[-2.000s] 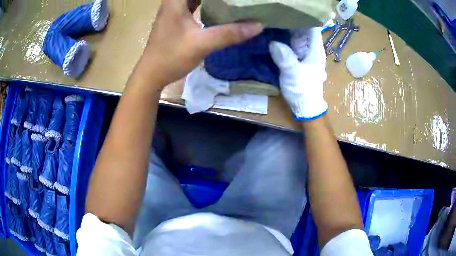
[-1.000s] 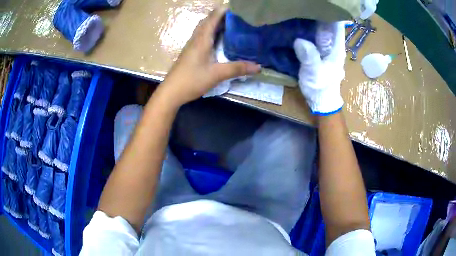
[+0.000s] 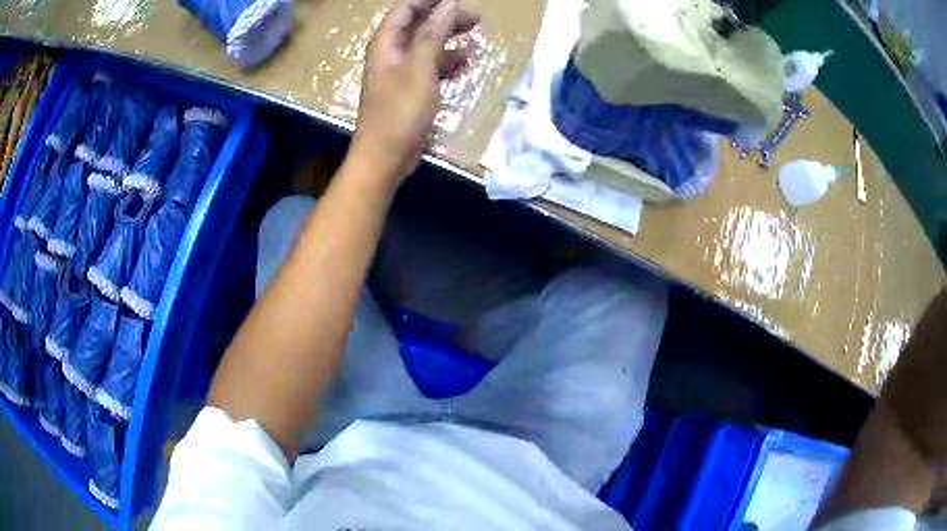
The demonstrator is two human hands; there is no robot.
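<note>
A blue tubular piece (image 3: 633, 130) with whitish fuzzy trim lies between the cream-yellow upper block (image 3: 675, 57) and the khaki lower block (image 3: 631, 178). No hand touches it. My left hand (image 3: 407, 78) is bare, over the table left of the blocks, fingers loosely bent and apart, with nothing visible in it. My right forearm runs up to the right edge; my right hand is outside the picture. Another blue piece with a fuzzy cuff (image 3: 258, 31) lies at the top left, cut off by the frame edge.
A white cloth (image 3: 535, 135) and white sheet (image 3: 602, 204) lie by the lower block. Two white bottles, one near (image 3: 808, 182) and one farther (image 3: 802, 70), wrenches (image 3: 781, 130) and a slim white stick (image 3: 859, 166) lie right. A blue tote (image 3: 197, 275) with blue pieces stands left.
Both hands have let go of the blue piece, which stays between the blocks. My left hand has moved up and away; my right hand has left the picture to the right. The view has shifted.
</note>
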